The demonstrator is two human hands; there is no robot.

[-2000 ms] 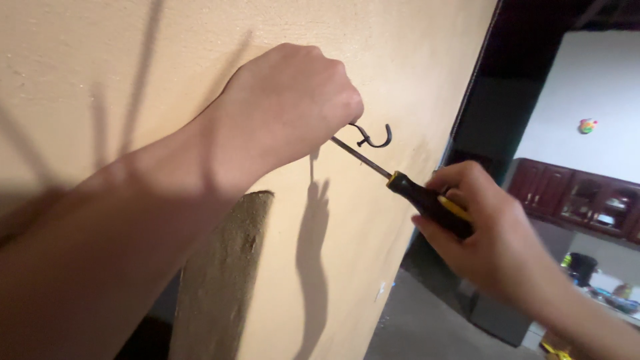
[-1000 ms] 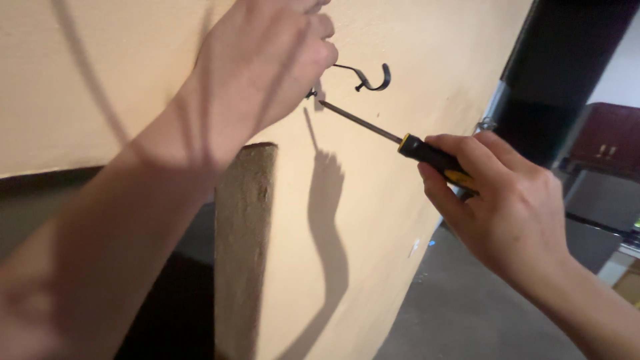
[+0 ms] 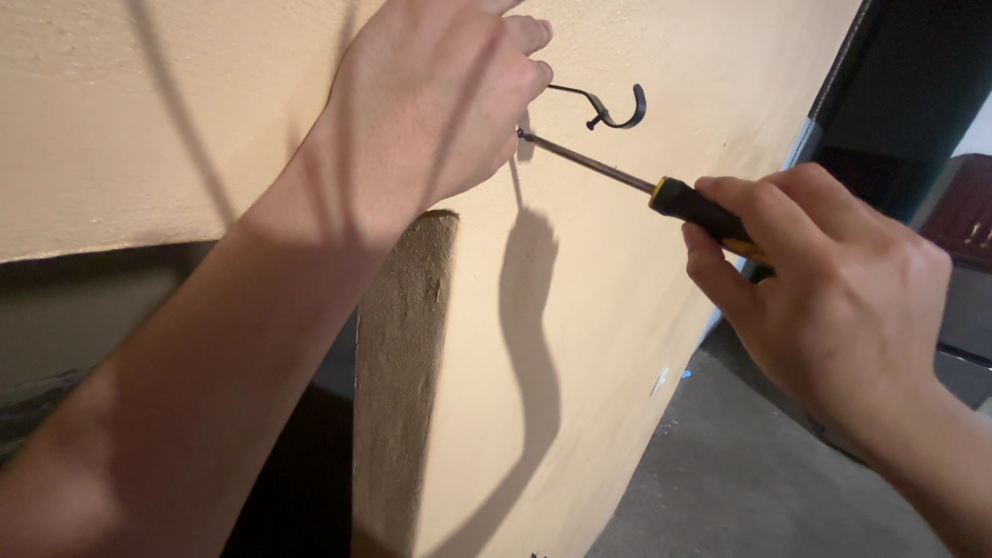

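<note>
Against the painted wall, my left hand holds a black metal curtain rod bracket, whose base is hidden behind the fingers. The bracket's curved hook sticks out to the right, with a small screw under it. My right hand grips the black and yellow handle of a screwdriver. The screwdriver's tip meets the head of a small dark screw beside my left fingertips. How far that screw sits in the wall cannot be seen.
An opening in the wall with a rough edge lies below my left forearm. At the right the wall ends at a dark doorway, with a grey floor below and a dark red cabinet beyond.
The screwdriver's tip was behind my left hand two seconds ago; now it shows at a screw beside the fingertips. Both hands keep their holds. The view has shifted.
</note>
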